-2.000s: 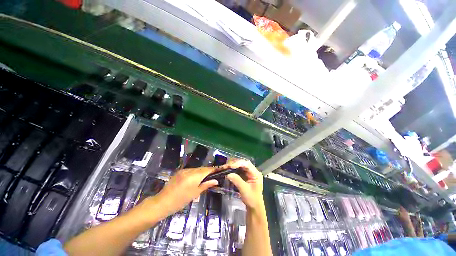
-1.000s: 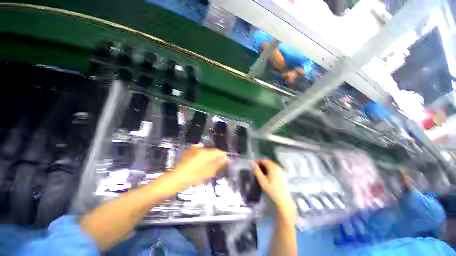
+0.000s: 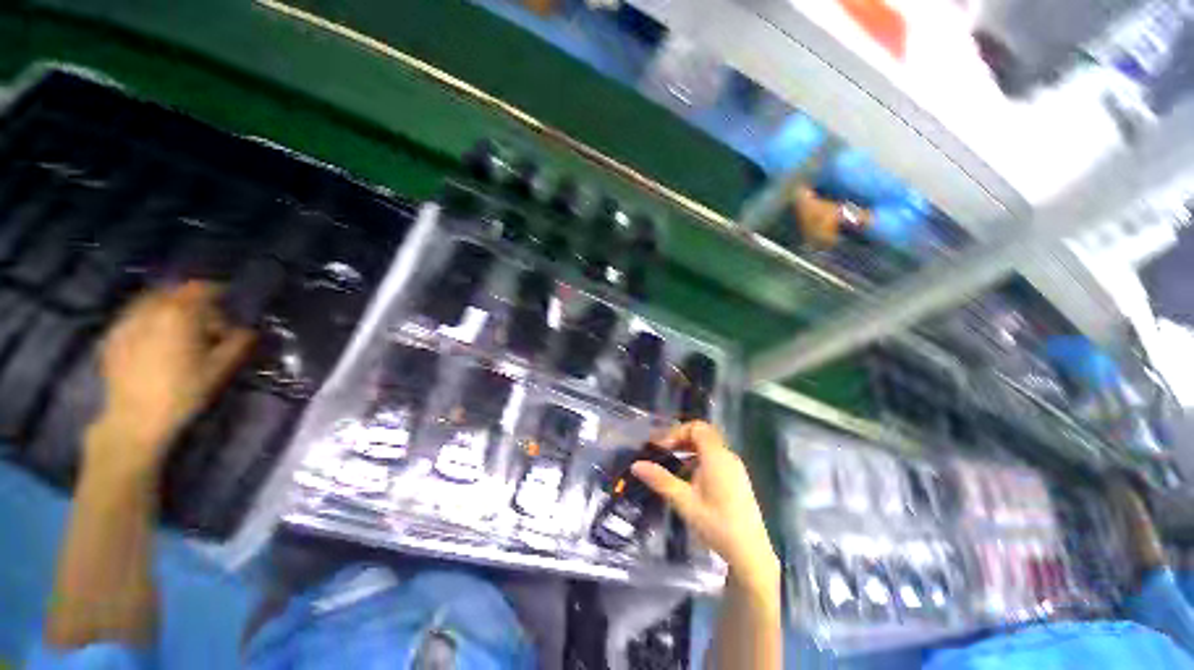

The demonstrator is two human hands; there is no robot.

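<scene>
My left hand (image 3: 164, 360) is over the large black tray (image 3: 79, 196) at the left. It is blurred, and whether its fingers hold a cover cannot be told. My right hand (image 3: 714, 491) grips the upper end of a black phone body (image 3: 626, 504) with a white label, over the right part of the clear tray (image 3: 432, 530). The clear tray's front row holds open phone bodies (image 3: 541, 474) with white labels. Its back row holds black units (image 3: 530, 312), one with a white slip (image 3: 470, 323) beside it.
Another tray of black units (image 3: 563, 210) lies on the green belt (image 3: 327, 79) behind. A white metal frame (image 3: 904, 295) crosses at the right. Trays of pale and pinkish parts (image 3: 1002, 524) lie at the right. Other people's hands (image 3: 822, 216) and blue sleeves show beyond.
My left hand has moved from the clear tray to the black tray. My right hand, earlier at the clear tray's right edge, now grips a labelled phone body. The view has shifted.
</scene>
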